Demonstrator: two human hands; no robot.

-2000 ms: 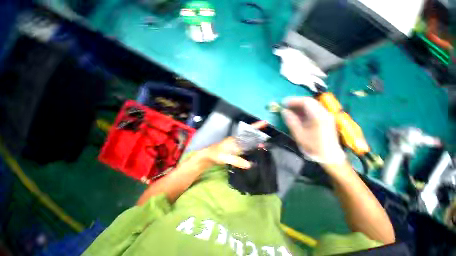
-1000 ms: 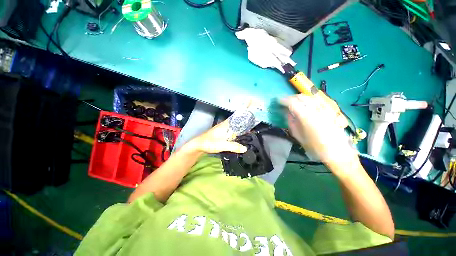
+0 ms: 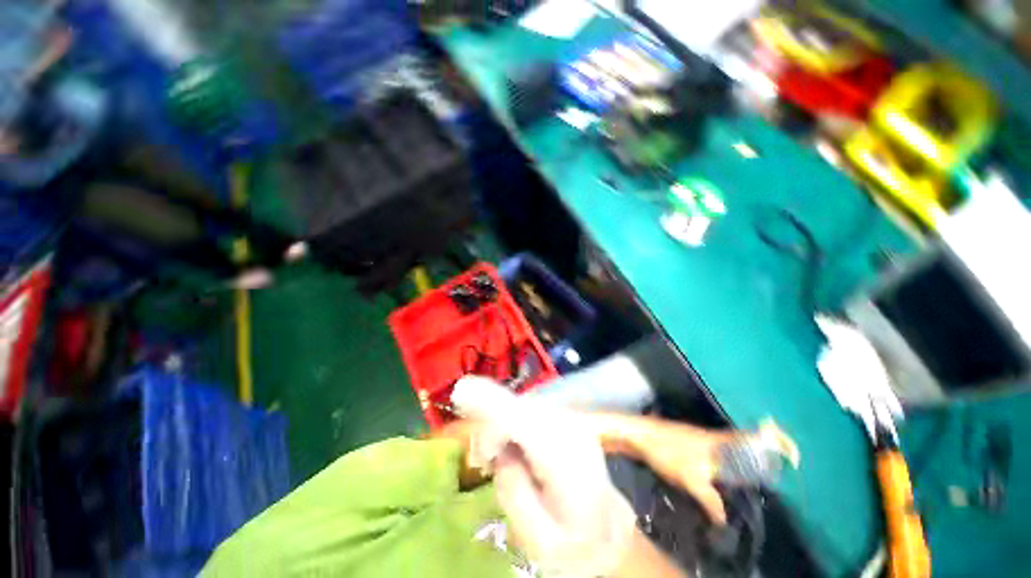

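The picture is blurred. My left hand (image 3: 690,457) reaches right across my lap. It grips a crinkled silvery packet (image 3: 752,454) at the bench edge, together with the black device unit (image 3: 741,525), which is dark and blurred below the hand. My right hand (image 3: 537,457), whitish as if in a thin glove, crosses over my left forearm. Its fingertips are at the near side of the red parts tray. Whether it holds anything cannot be told.
The red parts tray (image 3: 424,348) holds black cables, with a blue bin (image 3: 556,296) beside it. On the green bench are the solder spool (image 3: 691,211), a white cloth (image 3: 854,367), the orange screwdriver (image 3: 901,514) and the fume extractor (image 3: 893,288). Yellow-lined floor and blue bins are at left.
The view has swung left, showing more floor. My right hand has moved from the screwdriver side across to my left forearm. My left hand still holds the packet and unit.
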